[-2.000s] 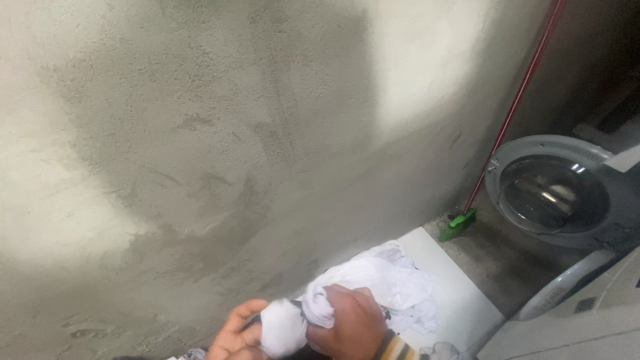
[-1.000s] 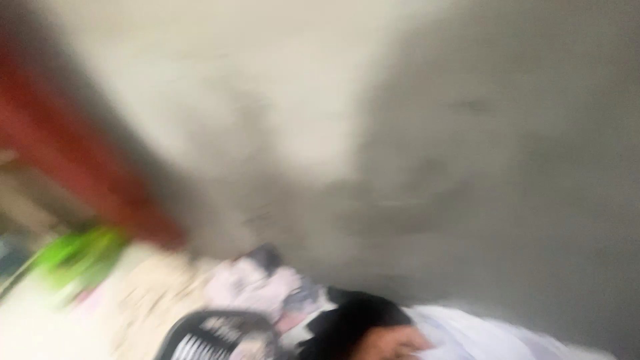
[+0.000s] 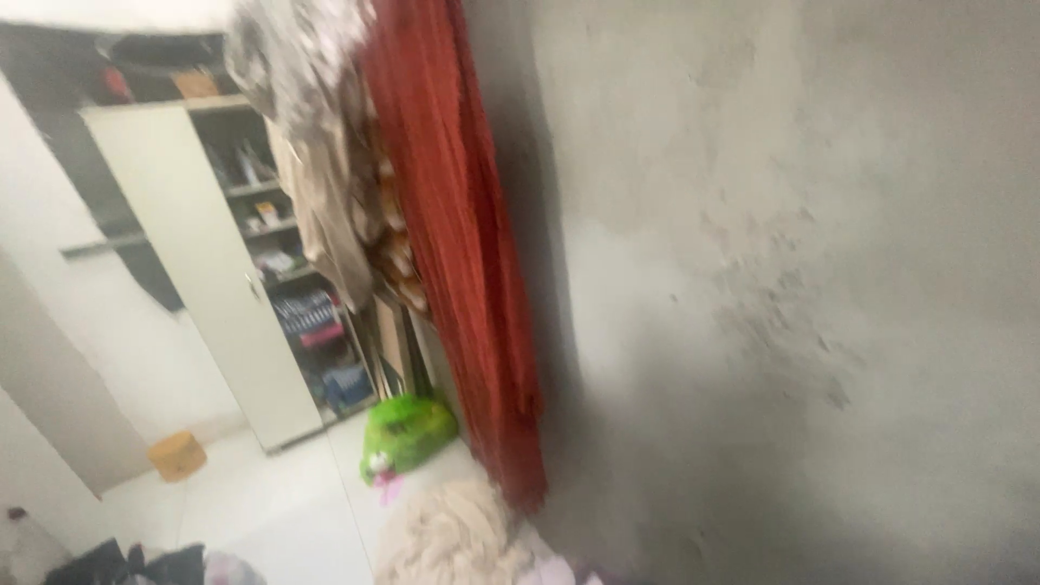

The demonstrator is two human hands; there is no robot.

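Neither my left hand nor my right hand shows in the head view at this moment, so what they hold is hidden. Along the bottom edge a heap of beige cloth (image 3: 459, 536) lies on the floor, with a little pale pinkish cloth (image 3: 548, 567) at its right side. A long red cloth (image 3: 463, 244) hangs beside the grey wall, its lower end close above the heap. Beige and grey garments (image 3: 317, 179) hang to the left of it. The picture is somewhat blurred.
A cabinet (image 3: 195, 268) with an open side of filled shelves stands at the left. A bright green bag (image 3: 406, 431) and a yellow-orange container (image 3: 177, 457) are on the white tiled floor (image 3: 284, 496). Dark items (image 3: 130, 565) lie at the lower left. The plastered wall (image 3: 772, 284) fills the right.
The view has swung far to the left. Two seconds ago both hands were on white cloth near a washing machine; one second ago a hand showed beside white cloth. Now neither hand shows.
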